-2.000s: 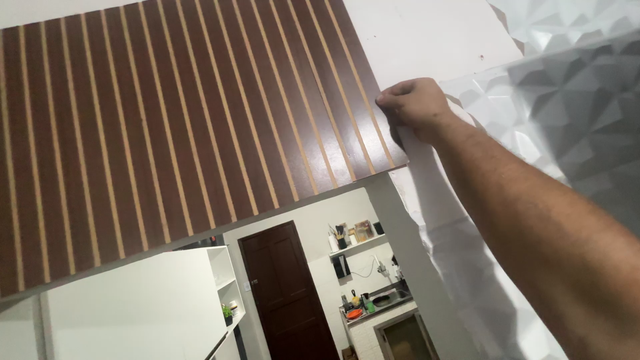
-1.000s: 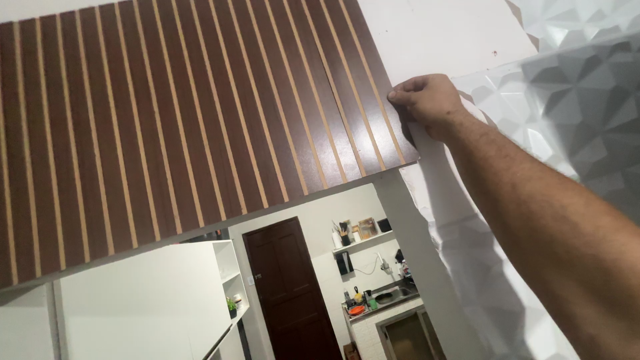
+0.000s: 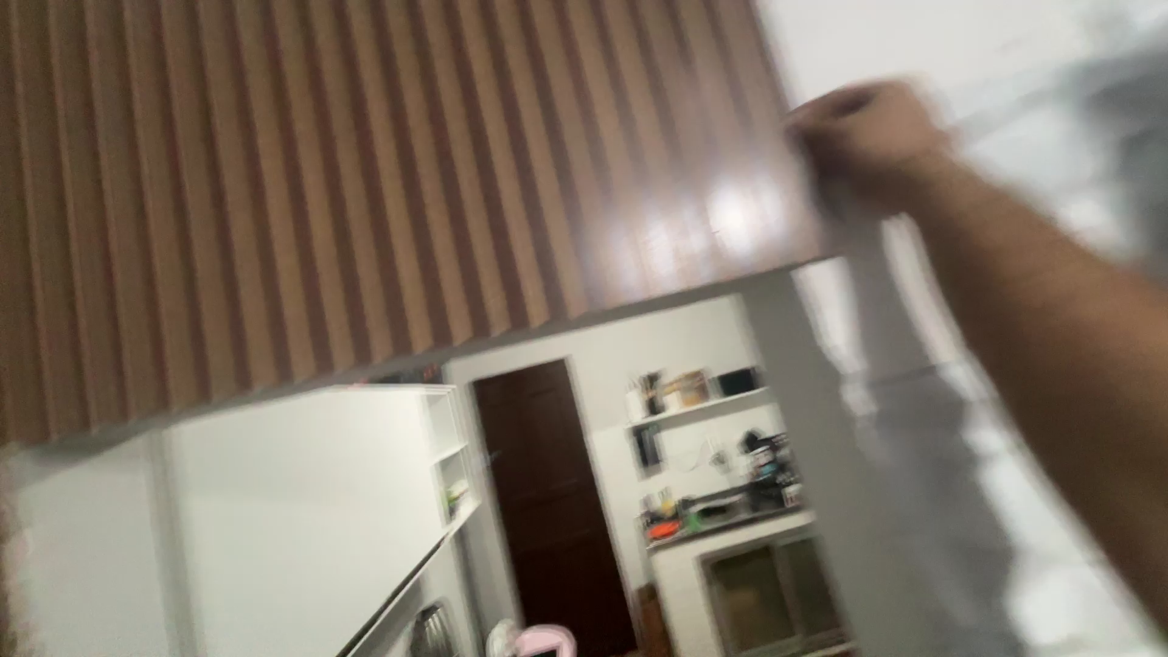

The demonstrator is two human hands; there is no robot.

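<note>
A brown slatted panel with lighter stripes spans the upper left and middle of the head view, above an opening into a kitchen. At its right edge, above the lower right corner, is my right hand, fingers bent and fingertips against the edge. Motion blur hides whether the fingers pinch the panel or only touch it. A dark shadow lies just below the hand. My left hand is out of view.
White wall panels with a raised relief run down the right side. Through the opening show a dark brown door, a wall shelf with items, a counter and a white cabinet.
The view has shifted and blurred, and more of the room below the panel shows. The lighter stripes look wider against the dark ones. My right hand stays at the panel's right edge.
</note>
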